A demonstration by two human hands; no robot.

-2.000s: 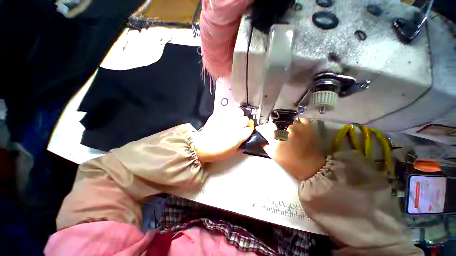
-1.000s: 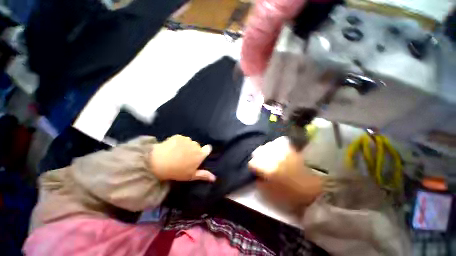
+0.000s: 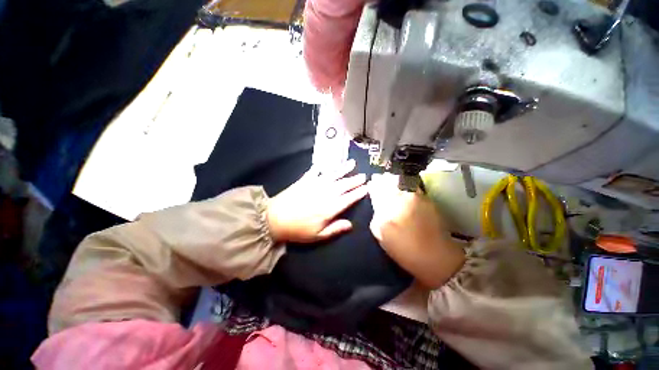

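Note:
A dark garment panel (image 3: 253,148) lies on the white table under the machine head (image 3: 498,65) and hangs over the front edge toward my lap. My left hand (image 3: 314,206) lies flat on the panel, fingers spread, just left of the needle area. My right hand (image 3: 408,224) is at the panel's right edge just below the needle, its fingertips on the cloth and partly overexposed; whether it pinches the cloth is hard to tell. The presser foot (image 3: 374,153) stands close beyond my fingertips. The needle itself cannot be made out.
Yellow-handled scissors (image 3: 524,213) lie right of my right hand. A lit phone (image 3: 613,284) and an orange object (image 3: 616,243) are at the far right. A pink fluffy cover (image 3: 329,47) is at the head's left end. Dark cloth (image 3: 79,79) is heaped at the far left.
The panel has moved up under the machine head and now hangs over the front edge. My left hand has moved right, from gripping cloth to lying flat near the needle. The view has steadied.

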